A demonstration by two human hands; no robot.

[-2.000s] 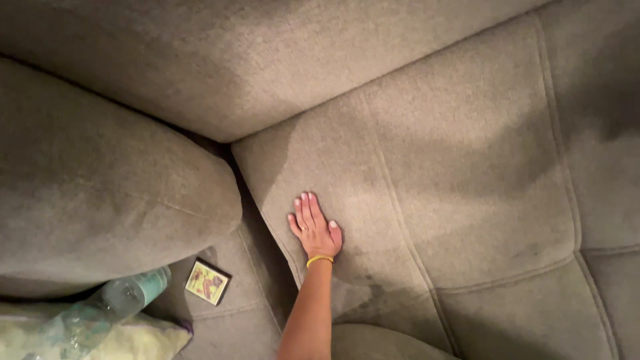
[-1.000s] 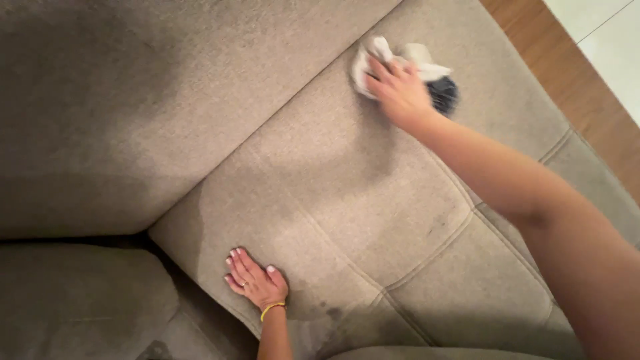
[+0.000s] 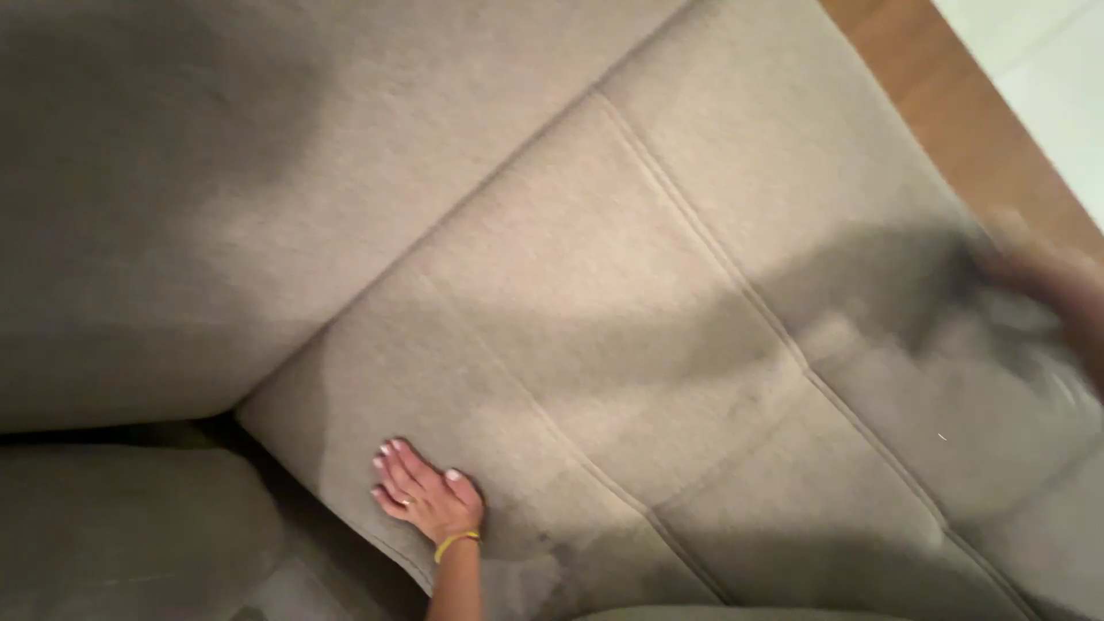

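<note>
Pressed flat on the grey-beige sofa seat cushion (image 3: 552, 345) is my left hand (image 3: 431, 500), fingers a little apart, with a ring and a yellow wristband (image 3: 455, 543). It holds nothing. My right hand (image 3: 1026, 267) is a heavy motion blur at the right edge, over the outer part of the seat. Whether it holds a cloth cannot be made out. Darker damp-looking patches show on the seat near my left hand, and stitched seams cross the fabric.
The sofa backrest (image 3: 172, 216) rises along the upper left. A second cushion (image 3: 129, 535) lies at the lower left, past a dark gap. Beyond the seat's edge at the upper right run a brown wooden strip (image 3: 966, 112) and pale floor tiles (image 3: 1044, 78).
My right hand, which held a white cloth on the seat near the backrest one second ago, has moved away to the sofa's outer side. My left hand stays on the cushion.
</note>
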